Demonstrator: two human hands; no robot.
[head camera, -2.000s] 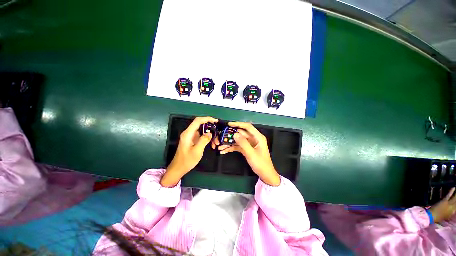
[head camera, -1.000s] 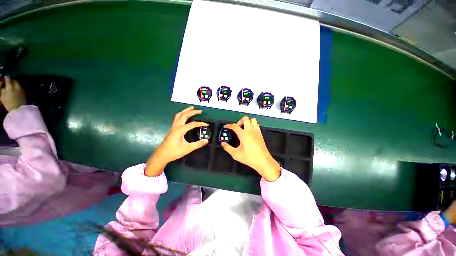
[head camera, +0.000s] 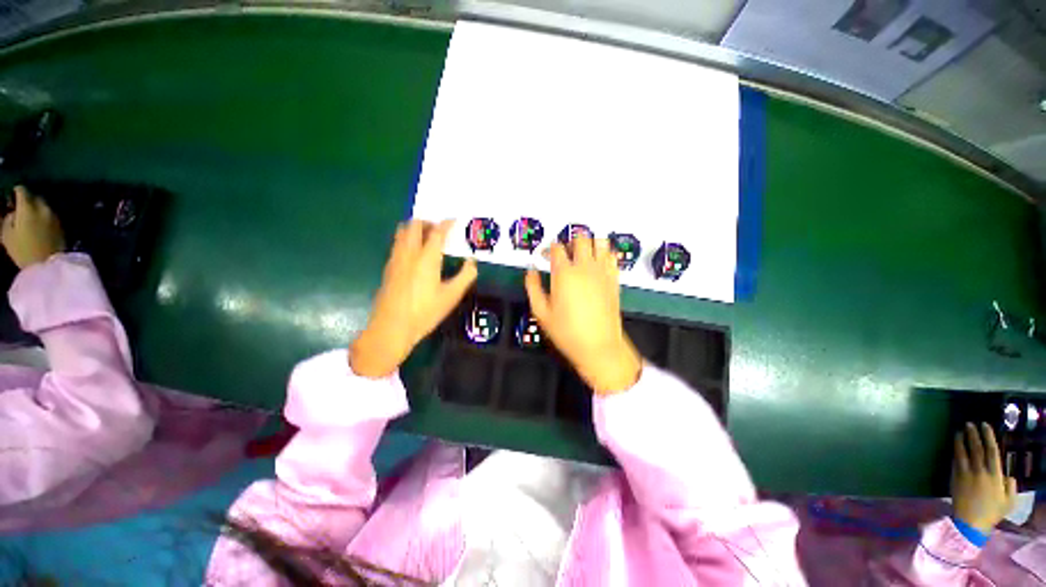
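Note:
Two round black smartwatch units lie in the far row of the black compartment tray (head camera: 470, 396), one in the far-left pocket (head camera: 483, 326) and one beside it (head camera: 529, 331). Several lit units stand in a row along the near edge of the white sheet (head camera: 591, 126), such as the leftmost unit (head camera: 483, 234). My left hand (head camera: 415, 296) is open and empty over the tray's left end, fingertips at the sheet's near edge. My right hand (head camera: 583, 300) is over the tray, its fingers reaching the middle unit (head camera: 577, 239) and partly covering it; no hold on it shows.
Neighbouring workers' hands show at the left (head camera: 31, 229) and right (head camera: 982, 482), each by a black tray, left (head camera: 115, 229) and right (head camera: 1021, 441). A blue strip (head camera: 750, 195) edges the white sheet. Thin looped pieces (head camera: 1014, 327) lie at far right on the green mat.
Both hands have let go of the two units, which now lie in the tray pockets, and have moved away towards the white sheet. The right neighbour's hand has come further into view.

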